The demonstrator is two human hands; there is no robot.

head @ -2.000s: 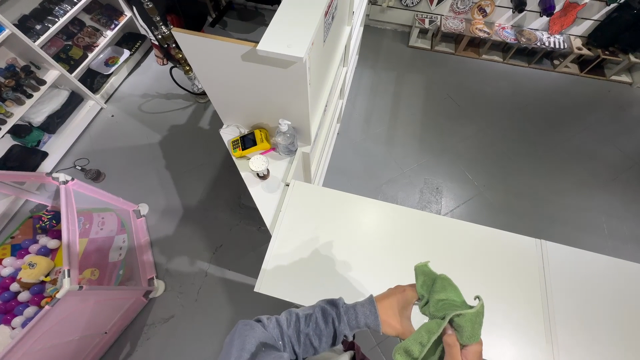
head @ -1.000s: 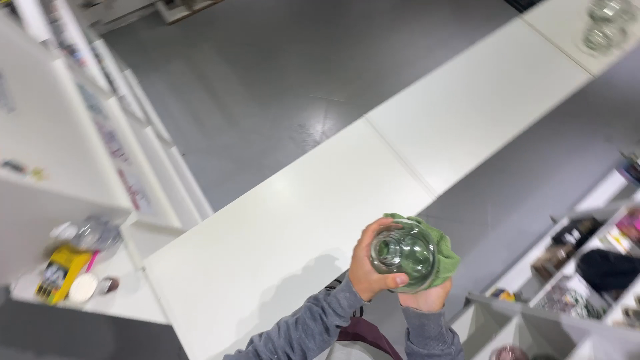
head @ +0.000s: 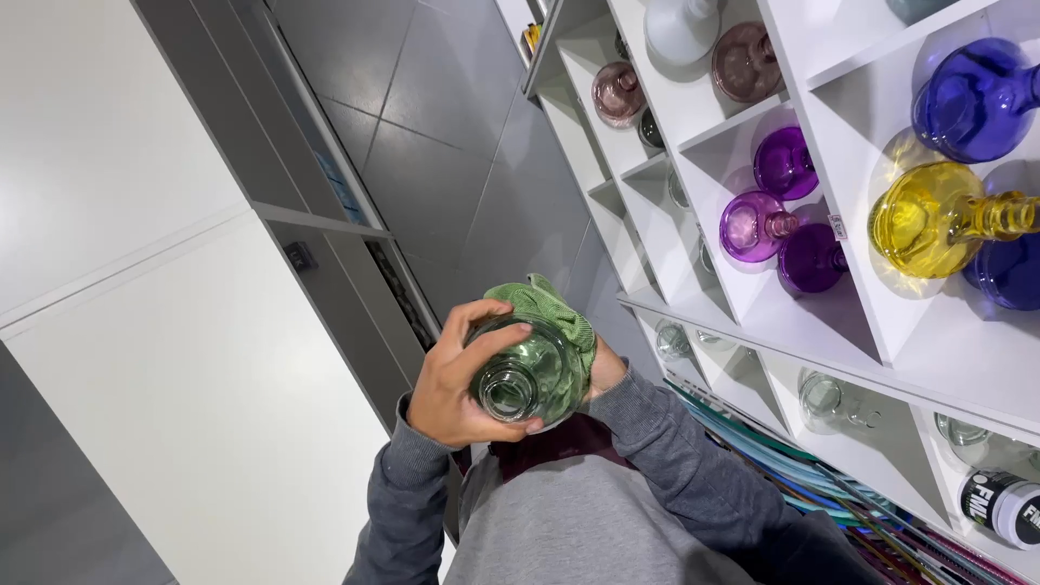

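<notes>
A clear glass vase, round-bodied with a narrow ringed neck, is held in front of my body, its mouth turned up toward the camera. My left hand grips it from the left, with fingers over the body and the thumb near the neck. A green cloth wraps the far and right side of the glass. Behind the cloth, my right hand supports the vase from the right; most of its fingers are hidden.
White shelving on the right holds purple glass vases, a yellow glass vase and a blue glass vase. A white counter stands at the left. Colourful hoses hang below the shelves, near my right sleeve.
The view has swung right, from the counter to the shelving. Two seconds ago the green cloth was bunched over both hands; now it lies behind the glass, still held between them.
</notes>
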